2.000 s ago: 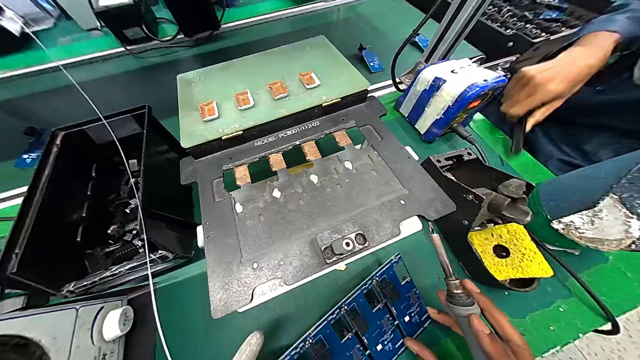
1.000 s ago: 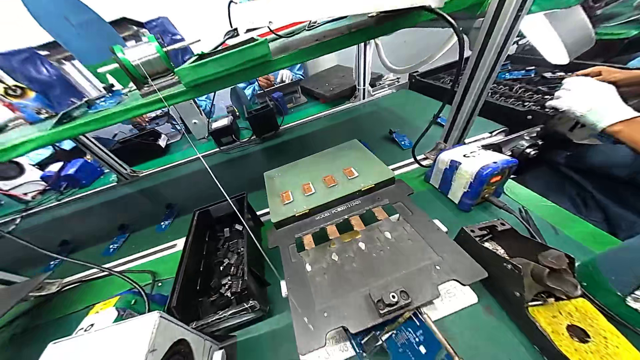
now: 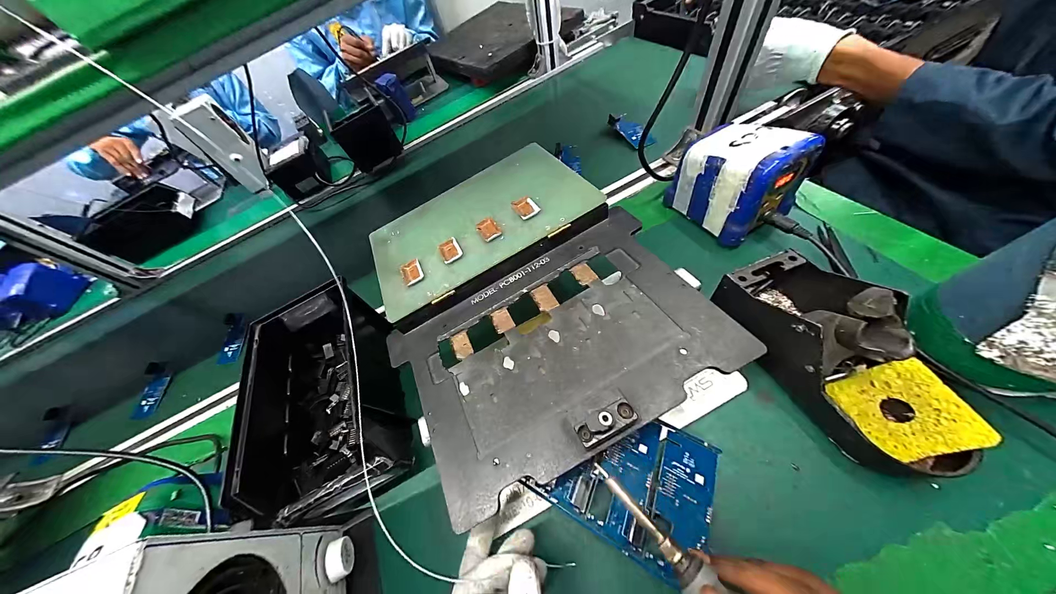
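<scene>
My left hand point(image 3: 505, 568), in a white glove, pinches the end of a thin solder wire point(image 3: 353, 371) at the bottom edge, just below the black fixture plate point(image 3: 569, 371). Bare and partly cut off by the frame, my right hand point(image 3: 747, 575) grips a soldering iron point(image 3: 648, 524). The iron's tip lies over a blue circuit board panel point(image 3: 685, 474), whose upper part goes under the fixture's front edge; contact cannot be told. The fixture's pale green hinged lid point(image 3: 487, 206) is raised, with several copper-coloured pads on it.
Left of the fixture stands a black bin point(image 3: 272, 412) of small black parts. A soldering iron stand point(image 3: 817, 330) with a yellow sponge point(image 3: 912, 408) and a blue soldering station point(image 3: 742, 181) are at right. A co-worker's sleeved arm point(image 3: 973, 124) reaches in behind. A grey device point(image 3: 214, 565) is bottom left.
The view has swung up and back down. My left gloved hand now holds the solder wire, which hung apart from it two seconds ago. The co-worker's arm has shifted.
</scene>
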